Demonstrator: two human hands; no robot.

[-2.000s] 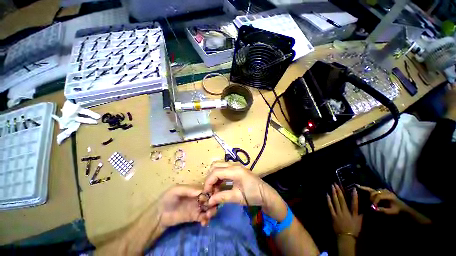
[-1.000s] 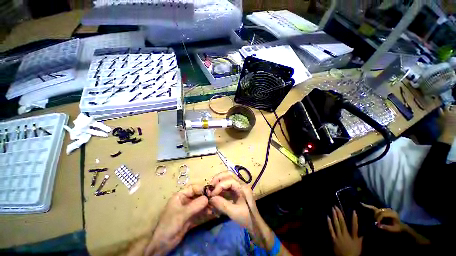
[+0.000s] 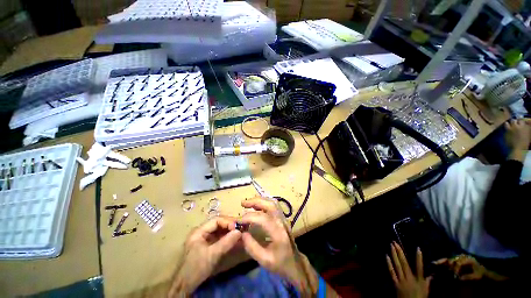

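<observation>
A tiny dark piece with a small metallic glint (image 3: pixel 239 226) is held between the fingertips of both my hands near the bench's front edge. My left hand (image 3: pixel 208 250) pinches it from the left. My right hand (image 3: pixel 269 236) pinches it from the right, wrist bent, with a blue band at the wrist. The fingers hide most of the piece. Thin metal rings (image 3: pixel 213 205) lie on the brown board just behind my hands. Scissors (image 3: pixel 282 205) lie behind my right hand, partly covered by it.
Silver fixture plate (image 3: pixel 195 169) with a white tube, round tub (image 3: pixel 278 146), black fan (image 3: pixel 303 103) and soldering station (image 3: pixel 367 142) stand behind. Grid sheet (image 3: pixel 149 214), black pieces (image 3: pixel 147 166), glove (image 3: pixel 100 163) and trays (image 3: pixel 35 201) are left. Another person's hand (image 3: pixel 406 270) is right.
Since two seconds ago, both hands have drawn together around the small piece, and a ring shape seen there earlier no longer shows. The view has shifted, and the neighbour's hands have moved slightly.
</observation>
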